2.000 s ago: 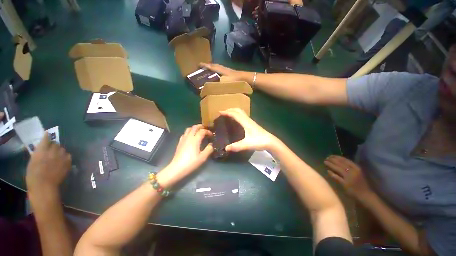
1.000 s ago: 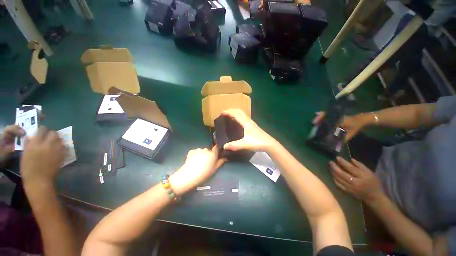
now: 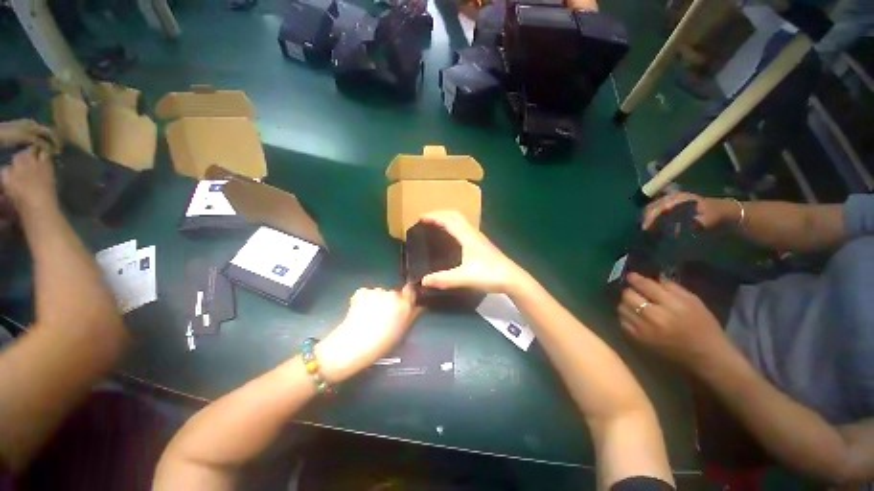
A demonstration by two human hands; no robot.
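A mailer box [image 3: 434, 203] stands open in front of me, its brown lid upright. My right hand [image 3: 467, 254] grips a dark block-like piece [image 3: 431, 251], probably the black inner tray, tilted up over the box. My left hand [image 3: 379, 321] is at the lower left corner of this piece, fingers curled; its fingertips are partly hidden, and whether they grip is unclear. The box's inside is hidden. A black printed card [image 3: 417, 362] lies nearer me, and a white leaflet [image 3: 506, 321] lies right of the box.
Two open boxes with white leaflets [image 3: 276, 262] stand left, near black cards [image 3: 213, 299] and loose white leaflets [image 3: 131, 276]. Dark boxes [image 3: 561, 58] are stacked at the back. A left neighbour's arm [image 3: 62, 278] reaches to another box. A right neighbour's hands [image 3: 676, 312] hold a black box.
My left hand has moved from the piece's left side to its lower corner. The left neighbour's hands have gone from leaflets to a box. The right neighbour has taken a box away to the right.
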